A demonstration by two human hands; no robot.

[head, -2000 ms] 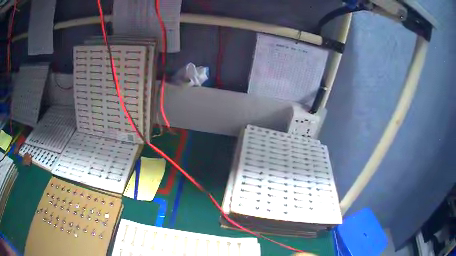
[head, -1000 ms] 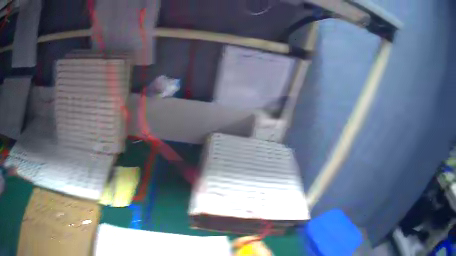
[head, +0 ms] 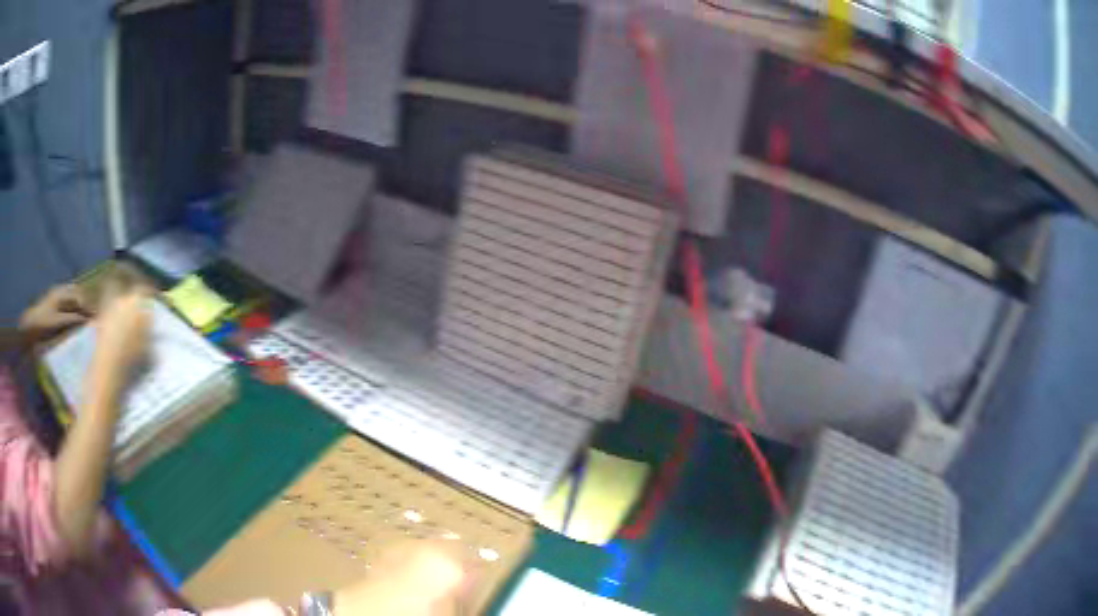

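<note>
The brown board (head: pixel 259 548) lies on the green mat at the lower centre-left, with tiny shiny metal parts in rows on its upper part. My left hand (head: pixel 415 578) is over its lower right part, entering from the bottom edge with a band at the wrist. It is blurred; its fingers and anything in them cannot be made out. The white working card (head: pixel 560 598) is cut off at the bottom edge, right of the board. My right hand is not in view. The red lead (head: pixel 710 361) hangs from above and runs down to the bottom edge at right.
Upright cards (head: pixel 554 283) lean behind flat cards (head: pixel 470 439). Yellow paper (head: pixel 608 496) lies right of them. The right card stack (head: pixel 873 529) stands at lower right. At left, a neighbouring person's hands (head: pixel 127 331) are over the left card stack (head: pixel 181 391). A reddish-brown block (head: pixel 270 371) lies nearby.
The view has swung left, bringing in the neighbour and left card stack. My left hand has appeared over the board. The hand with the yellow tool at the bottom edge has gone out of view.
</note>
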